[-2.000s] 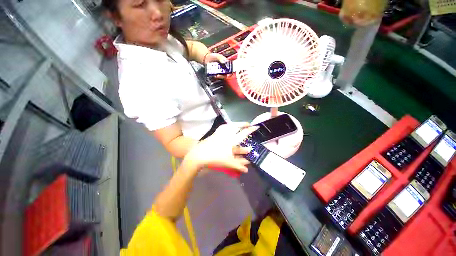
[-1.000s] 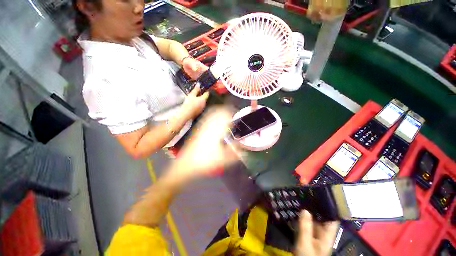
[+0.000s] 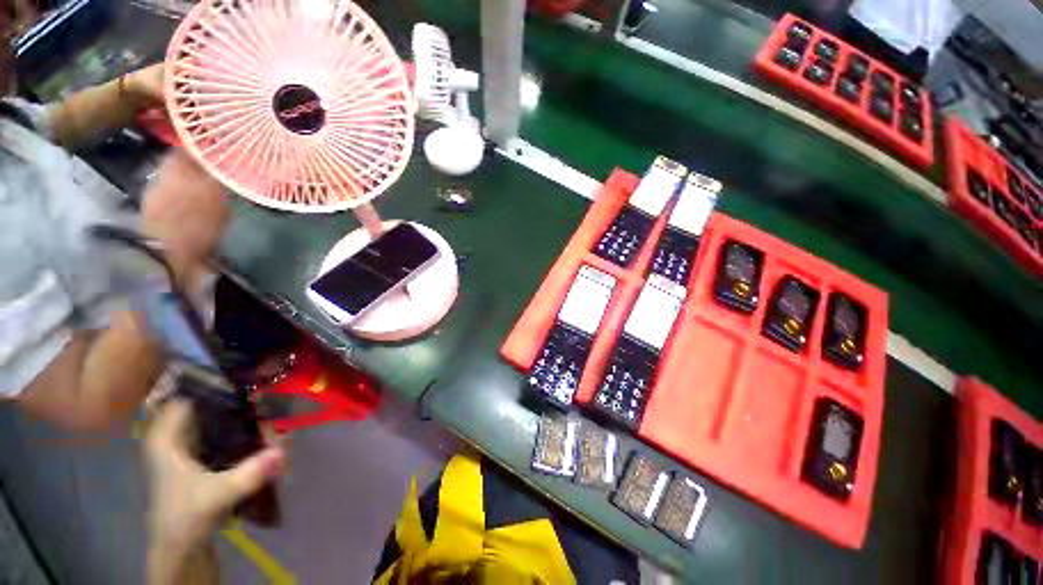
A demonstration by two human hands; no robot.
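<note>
My left hand (image 3: 206,486), blurred at lower left, grips a dark open flip phone (image 3: 217,417) that slants up and left, with the thumb on its right side. Its upper half is smeared by motion. My right hand is out of the picture. The red-orange phone tray (image 3: 732,451) lies on the bench at right. Several open flip phones (image 3: 623,354) with lit screens stand in its left part. Several closed flip phones (image 3: 791,311) sit in pockets at its right.
A pink fan (image 3: 300,109) carries a smartphone (image 3: 377,272) on its base; a small white fan (image 3: 452,143) stands behind. Small flat cards (image 3: 595,455) lie at the bench edge. A person's arm (image 3: 103,360) is at far left. More trays (image 3: 846,86) stand behind and right.
The view has turned right, so the fan and neighbour now sit further left and more of the tray shows. My right hand, seen holding an open phone, has left the picture.
</note>
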